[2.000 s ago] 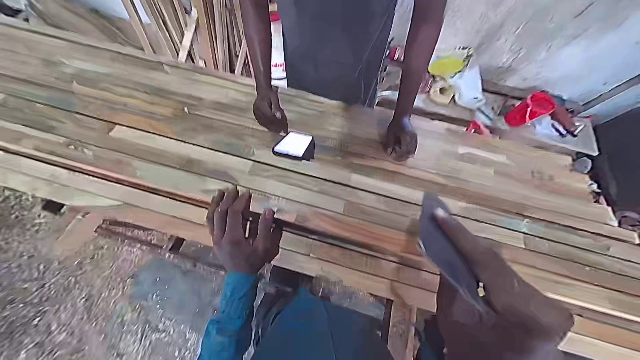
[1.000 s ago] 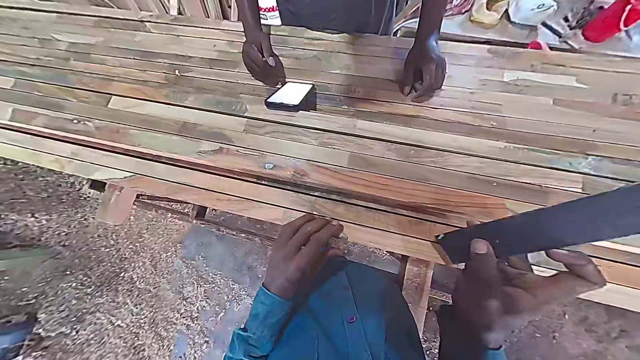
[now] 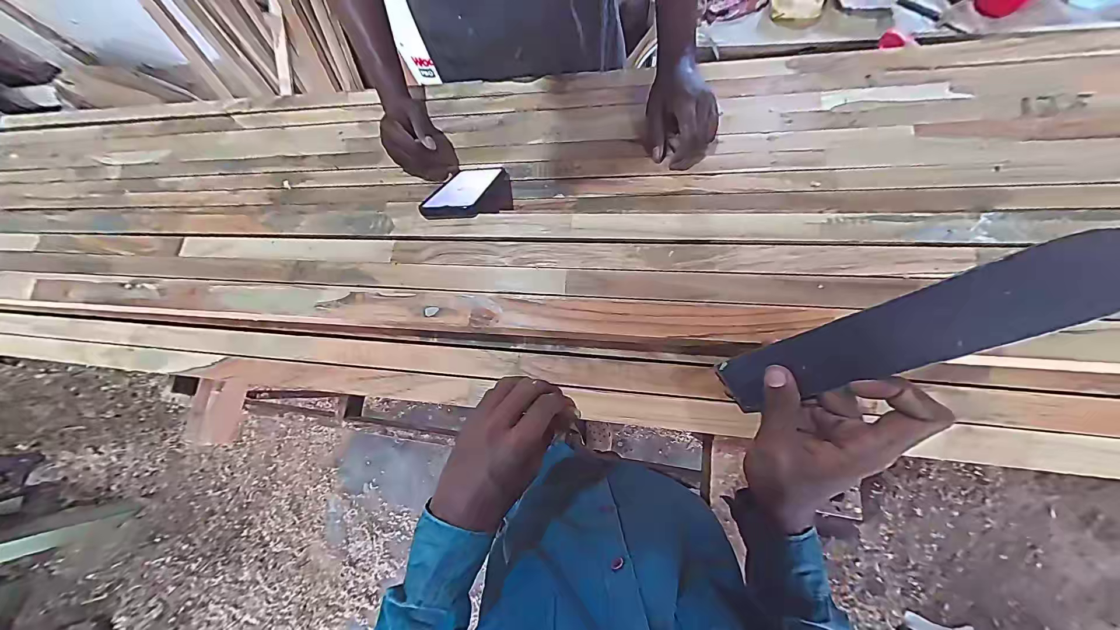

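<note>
Between the thumb and fingers of my right hand [image 3: 827, 437] is one end of a long dark flat strip [image 3: 927, 324], which slants up to the right over the boards and runs out of view. My left hand [image 3: 516, 446] is curled at the near edge of the wooden boards [image 3: 612, 372], close to my shirt front; whether its fingers hold anything is hidden. A reddish-brown wood piece [image 3: 560, 319] lies lengthwise on the boards just beyond my hands.
Across the boards a person rests both hands [image 3: 418, 144] on the wood, beside a phone [image 3: 466, 191] with a bright screen. Upright wood strips [image 3: 306, 52] stand at the back left. Shavings cover the floor [image 3: 262, 525]. A red object [image 3: 997, 7] is at the back right.
Since two seconds ago, my left hand has come off the board top to its near edge. The dark strip, seen nearly edge-on then, now shows its broad face.
</note>
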